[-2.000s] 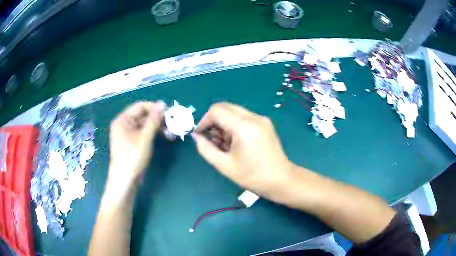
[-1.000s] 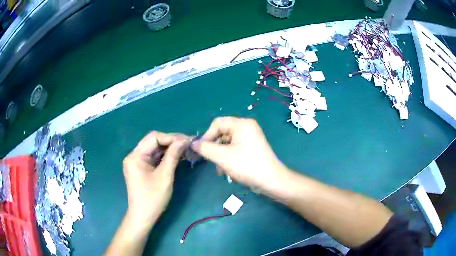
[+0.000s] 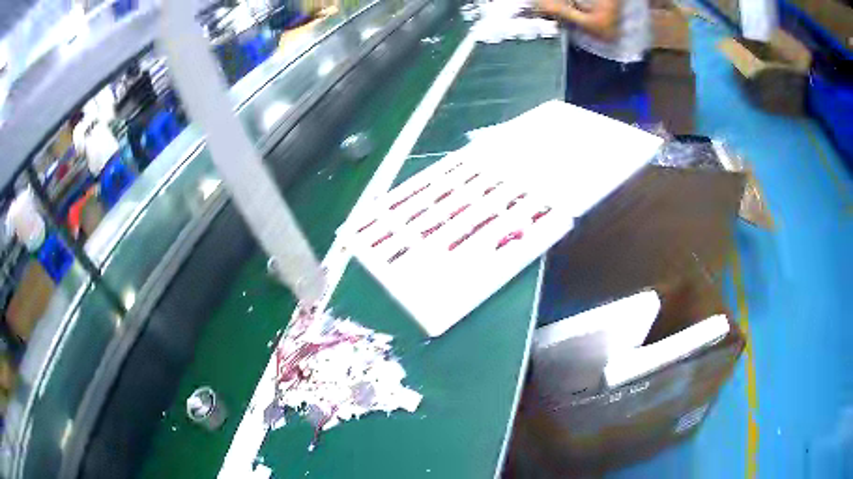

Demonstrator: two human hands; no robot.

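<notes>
Neither of my hands is in the picture. A heap of wire leads with white square pads (image 3: 360, 379) lies on the dark green bench, its red wires mostly at the left side of the heap. Beyond it, a white slotted tray (image 3: 468, 271) lies at a slant on the bench, with dark red strips showing in several slots. A flat white panel (image 3: 571, 150) adjoins its far side. A grey round housing (image 3: 205, 408) sits on the green belt at the lower left. The view is blurred.
A grey post (image 3: 238, 159) stands at the bench's belt side. Another housing (image 3: 355, 145) is further along the belt. A cardboard box (image 3: 645, 393) with white foam pieces stands right of the bench. A person (image 3: 608, 37) stands at the far end. Blue floor (image 3: 795, 309) runs at right.
The view has swung far to the right. Both hands, the piece they held, the single lead, the disc pile and the red tray have left the picture. The slotted tray and boxes now show.
</notes>
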